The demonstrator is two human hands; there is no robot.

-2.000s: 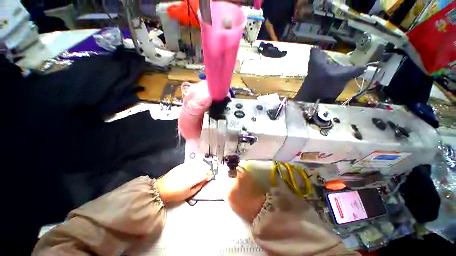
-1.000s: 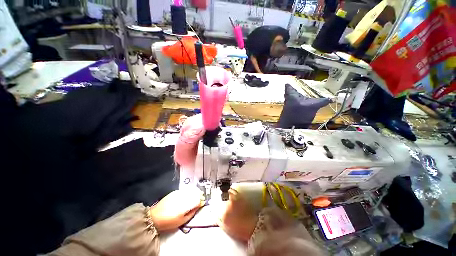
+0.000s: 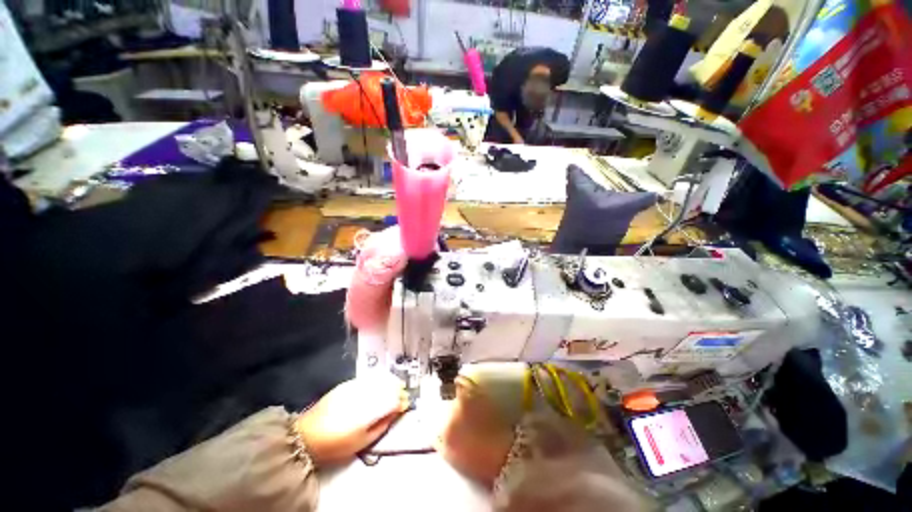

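The white sewing machine [image 3: 630, 310] stands in front of me, its needle area and presser foot [image 3: 411, 382] at the left end of the head. My left hand [image 3: 350, 418] lies on the bed just left of the foot, fingertips beside it. My right hand [image 3: 478, 425] is just right of the foot, partly under the head. A thin dark edge or loop [image 3: 372, 459] shows between the hands on the pale bed. Glare hides what lies under the fingers, so I cannot tell whether either hand grips something.
A large black fabric heap [image 3: 130, 330] lies at left. A pink tube [image 3: 422, 205] stands above a pink thread bundle [image 3: 372, 285]. Right of my right hand are yellow-handled scissors [image 3: 565, 392], an orange item [image 3: 641, 400] and a lit phone [image 3: 684, 438]. A person [image 3: 525, 92] bends over behind.
The view has tilted up since two seconds ago, so the machine sits lower and more of the workshop shows. Both hands stay beside the presser foot with little visible movement.
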